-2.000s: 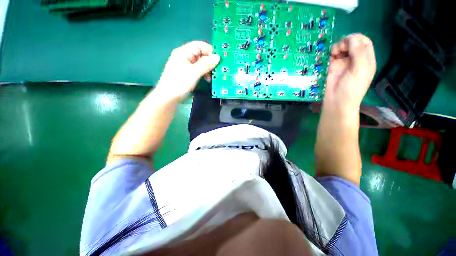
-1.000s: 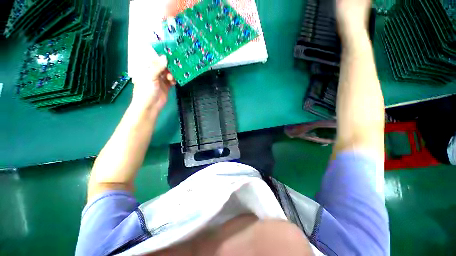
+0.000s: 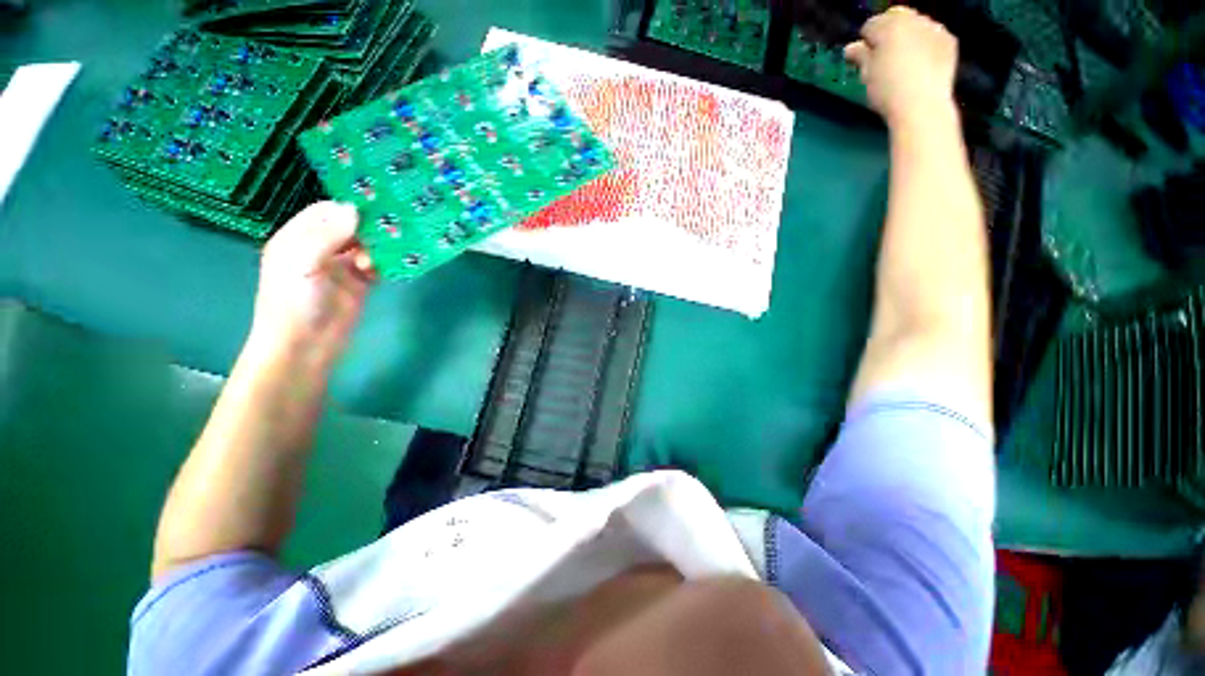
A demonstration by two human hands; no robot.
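My left hand (image 3: pixel 315 264) holds a green PCB panel (image 3: pixel 456 159) by its lower left corner. The panel is tilted, with blue and dark parts on its face, and lies over part of a white sheet with dense red marks (image 3: pixel 700 159). My right hand (image 3: pixel 907 60) is far forward at the upper right, beside dark racks with green boards (image 3: pixel 714 29). Its fingers are curled; whether they hold anything cannot be told. A black slotted rack (image 3: pixel 562 376) lies in front of my body, with no board on it.
A fanned stack of PCB panels (image 3: pixel 212 126) is at the upper left. White paper (image 3: pixel 33 112) lies at the far left. Boards stand in a close row (image 3: pixel 1130 409) at the far right, near a clear plastic-looking bundle (image 3: pixel 1103 218). A red stool (image 3: pixel 1024 614) is below the bench.
The view has turned to the right. My left hand still holds the panel, now left of the sheet's middle. My right hand, earlier at the black racks, now shows near the boards at the back.
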